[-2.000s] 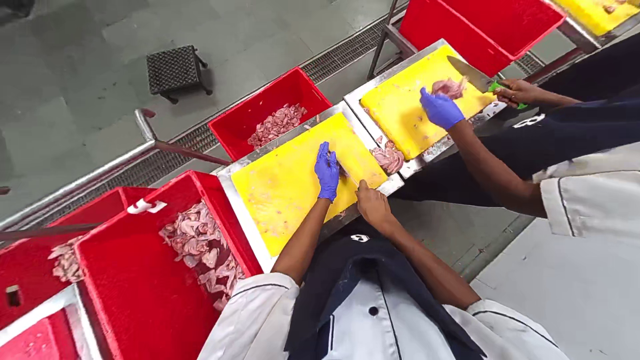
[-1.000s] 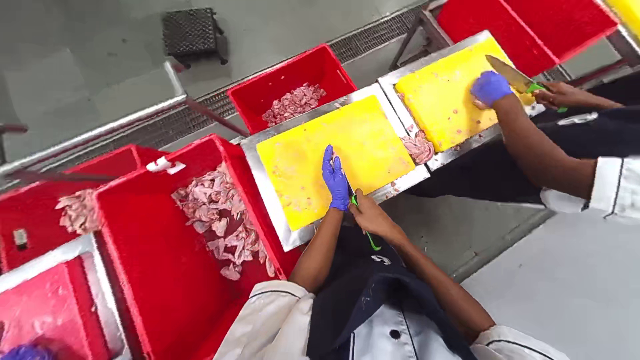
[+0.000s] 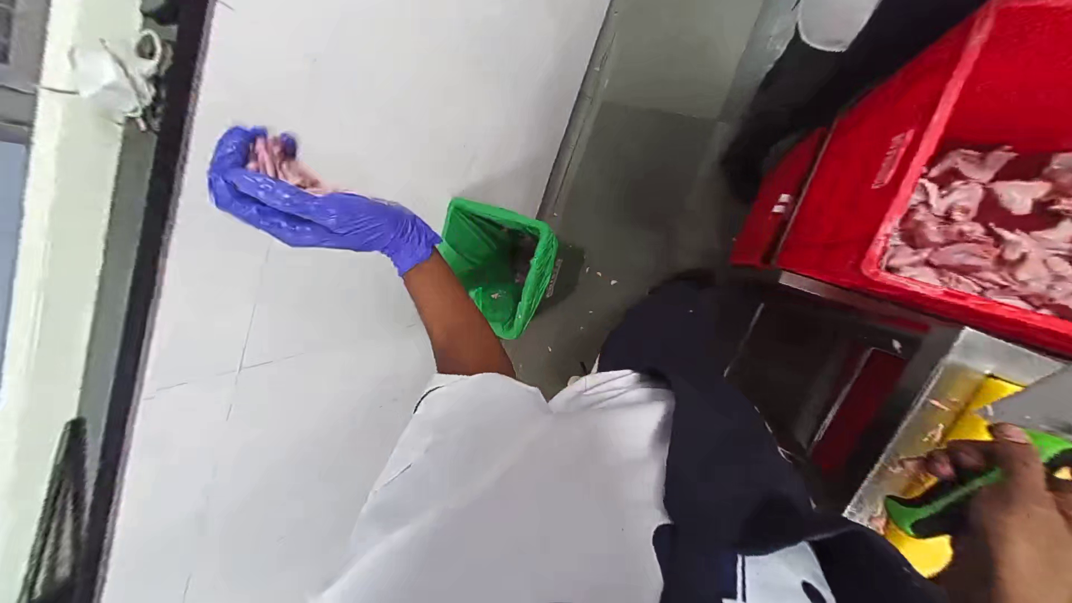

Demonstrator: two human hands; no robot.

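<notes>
My left hand (image 3: 310,201), in a blue glove, is stretched out at the upper left, its fingers curled around small scraps of raw meat (image 3: 285,166). A green bin with a green liner (image 3: 502,268) stands on the floor just beyond my left wrist. At the lower right edge my bare right hand (image 3: 1005,511) grips the green and black handle of a knife (image 3: 1030,410); part of its blade is cut off by the frame. Under that hand lies a yellow cutting board (image 3: 925,548) on a metal table (image 3: 997,347), mostly hidden.
A large red crate (image 3: 896,167) with raw meat pieces (image 3: 988,226) stands at the upper right, above the table. A pale wall (image 3: 335,335) lies along the left. Small scraps dot the grey floor (image 3: 636,193) beside the bin.
The view has swung far round to the left. My left hand has left the cutting board and reaches out sideways with meat scraps in it. The green bin has come into view.
</notes>
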